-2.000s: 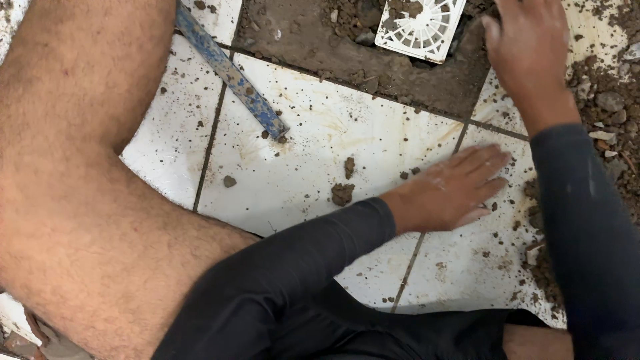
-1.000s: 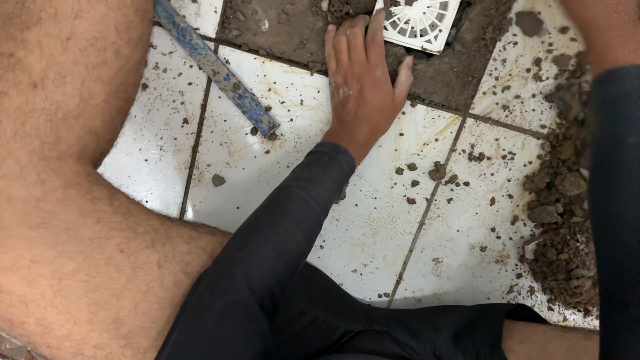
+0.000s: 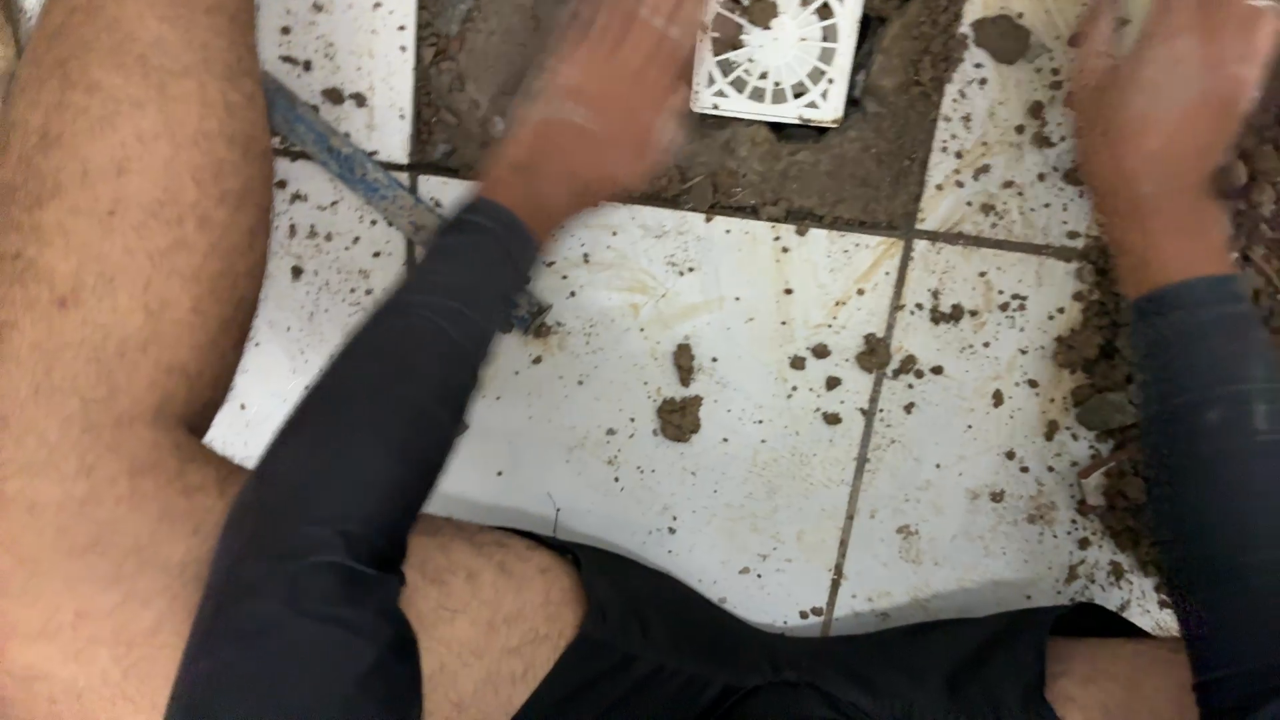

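My left hand [image 3: 600,110], blurred, is over the patch of bare soil [image 3: 800,175], just left of a white square plastic drain grate [image 3: 778,60]. Its fingers run up to the top edge of the view, so its grip is unclear. At the upper right, my right hand [image 3: 1160,120] is above a white tile beside heaped rubble; its fingers are partly cut off and blurred. A blue-painted metal bar [image 3: 350,170], worn and dirty, lies slantwise on the tiles, partly under my left forearm. A dark gap shows along the grate's lower right edge.
White floor tiles [image 3: 750,500] with dark joints surround the soil patch and bear scattered crumbs and clods [image 3: 680,418]. Soil and stones [image 3: 1105,410] are piled along the right, partly behind my right forearm. My bare leg [image 3: 130,250] takes up the left side.
My left hand has gone from the tiles at the lower right to the soil left of the grate. My right hand has moved away from the grate's right side.
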